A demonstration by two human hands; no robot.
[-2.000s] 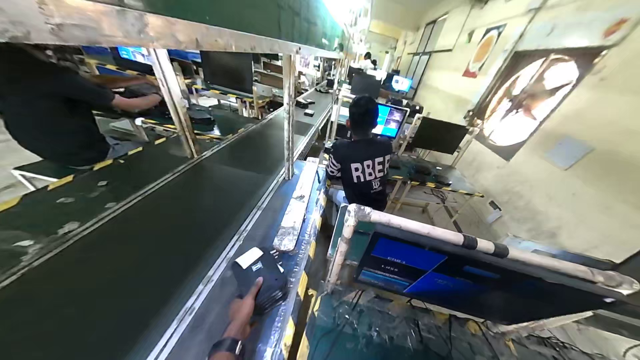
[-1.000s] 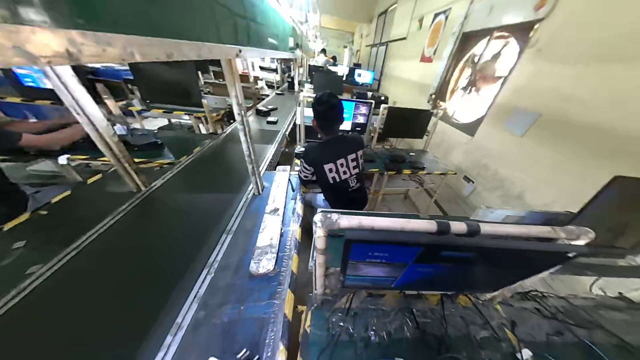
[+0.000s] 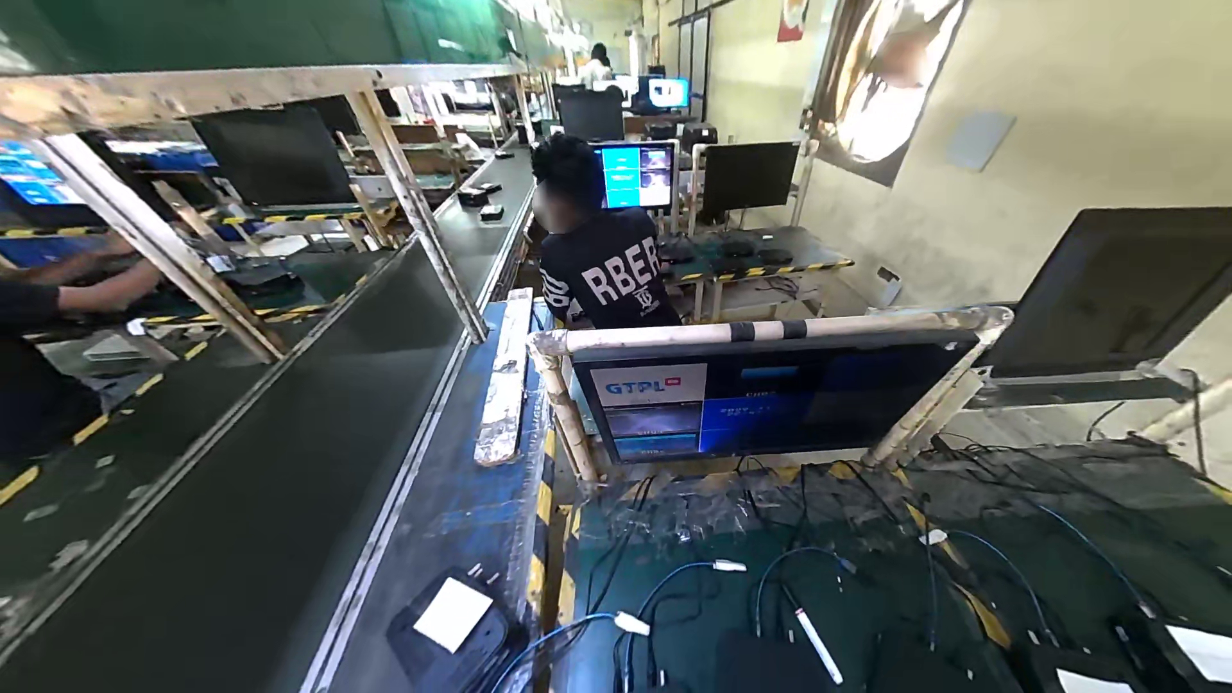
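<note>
Neither of my hands is in the head view at this moment. A black set-top box (image 3: pixel 462 635) with a white paper label on top lies on the blue ledge at the bottom, beside a blue cable with a white connector (image 3: pixel 632 624). On the green bench to the right are more blue cables, a white pen (image 3: pixel 818 647) and several black boxes at the lower edge, one of them (image 3: pixel 1169 645) with a white label. A monitor (image 3: pixel 770 399) in a pipe frame shows a lit screen behind the bench.
A dark conveyor belt (image 3: pixel 250 481) runs along the left, with metal posts (image 3: pixel 423 212) beside it. A long worn metal bar (image 3: pixel 505 385) lies on the ledge. One person (image 3: pixel 611 260) sits ahead, another person's arms (image 3: pixel 106 279) reach in at far left. A dark monitor (image 3: pixel 1116 289) stands right.
Two seconds ago a hand was on a black box on the blue ledge; that hand is now out of view. The view has turned toward the right-hand bench. The person ahead has turned the head leftward.
</note>
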